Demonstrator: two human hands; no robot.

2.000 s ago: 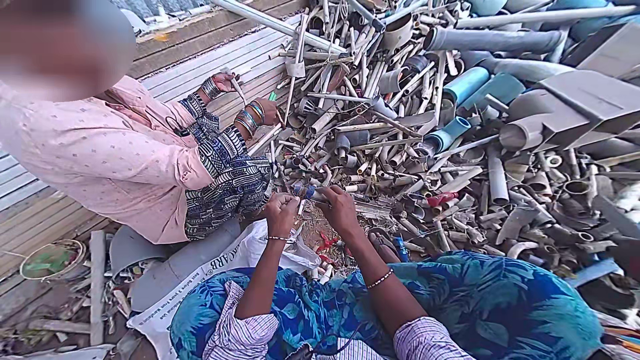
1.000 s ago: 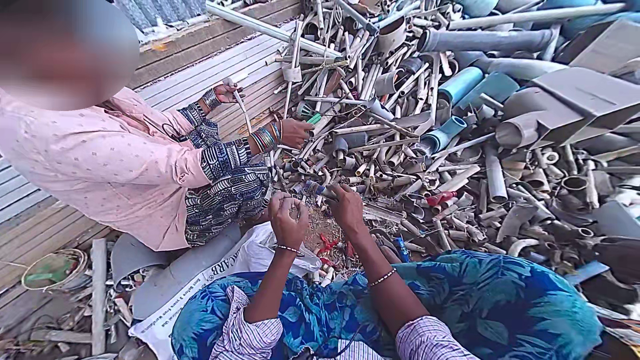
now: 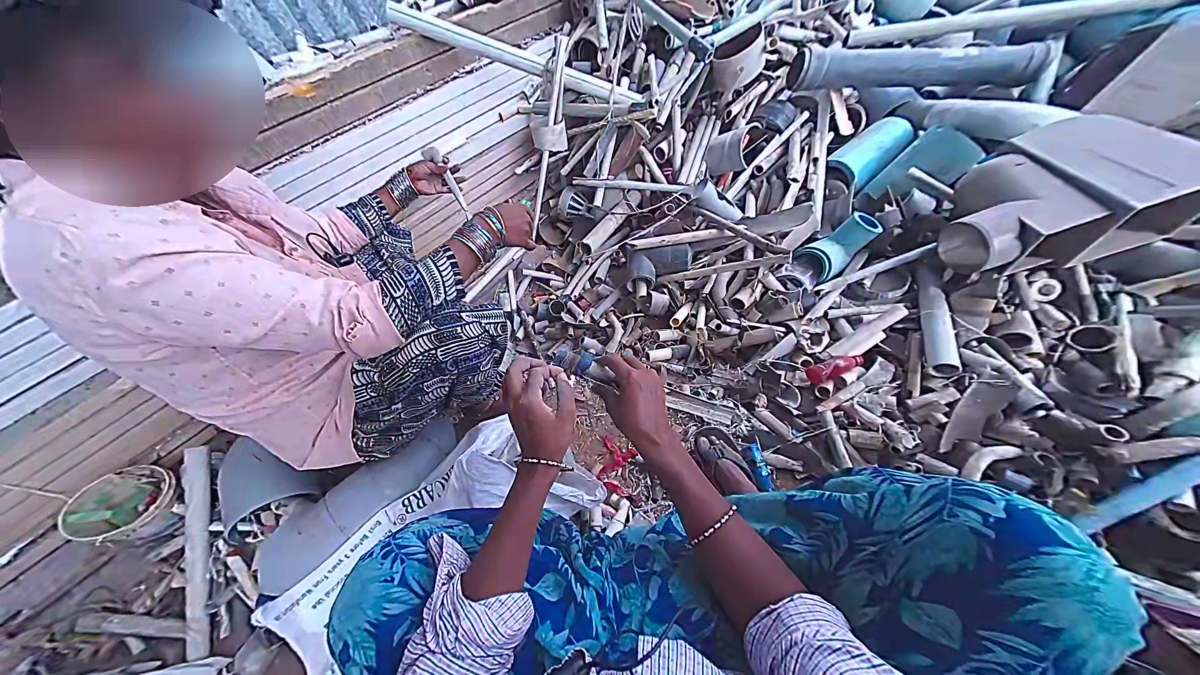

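Note:
My left hand (image 3: pixel 541 412) is closed with its fingers curled in front of my lap; what lies between them is too small to tell. Close on its right, my right hand (image 3: pixel 635 398) grips the end of a short grey pipe piece (image 3: pixel 583 363) with a bluish band, which points up and left. Beyond both hands lies a heap of scrap plastic pipes and fittings (image 3: pixel 694 333). A white printed sack (image 3: pixel 487 473) lies under and left of my left forearm.
At the left sits a co-worker in a pink top (image 3: pixel 206 309), one hand holding a small pipe fitting (image 3: pixel 457 187). Grey ducts (image 3: pixel 1059 197) and teal pipes (image 3: pixel 872 155) lie at the upper right. A round net basket (image 3: pixel 117 503) is at the lower left. A red scrap (image 3: pixel 616 457) lies near my foot.
The co-worker's nearer hand has moved back a little toward the left. My hands stay close together in front of my lap.

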